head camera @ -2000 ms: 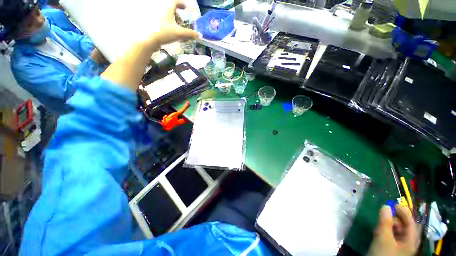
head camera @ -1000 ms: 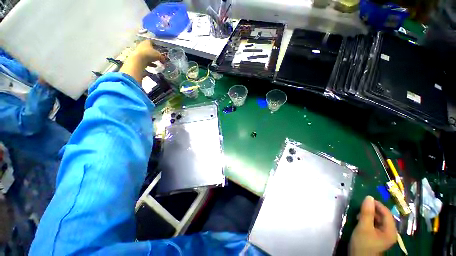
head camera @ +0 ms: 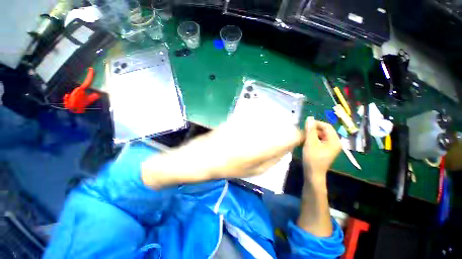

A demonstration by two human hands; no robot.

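A silver tablet back cover in clear film (head camera: 271,109) lies at the bench's front edge, camera openings at its top left corner. A second filmed cover (head camera: 147,96) lies further left, with round black openings at its top left. My left hand (head camera: 258,144) is blurred and reaches across the right-hand cover, hiding its middle. My right hand (head camera: 321,144) is beside that cover's right edge, its fingers curled, thumb and fingertips near those of my left hand. Whether anything small is between the fingers of either hand cannot be told.
Clear cups (head camera: 231,39) stand at the back. An orange-red tool (head camera: 80,96) lies left, by a dark tray (head camera: 55,63). A small black disc (head camera: 212,77) lies between the covers. A yellow-handled tool (head camera: 342,101), a white stick (head camera: 351,156) and a squat whitish bottle (head camera: 424,135) are at right.
My left hand has come down from the upper left, across the right-hand cover to my right hand. The view has shifted, so the bench sits higher and the orange-red tool shows again.
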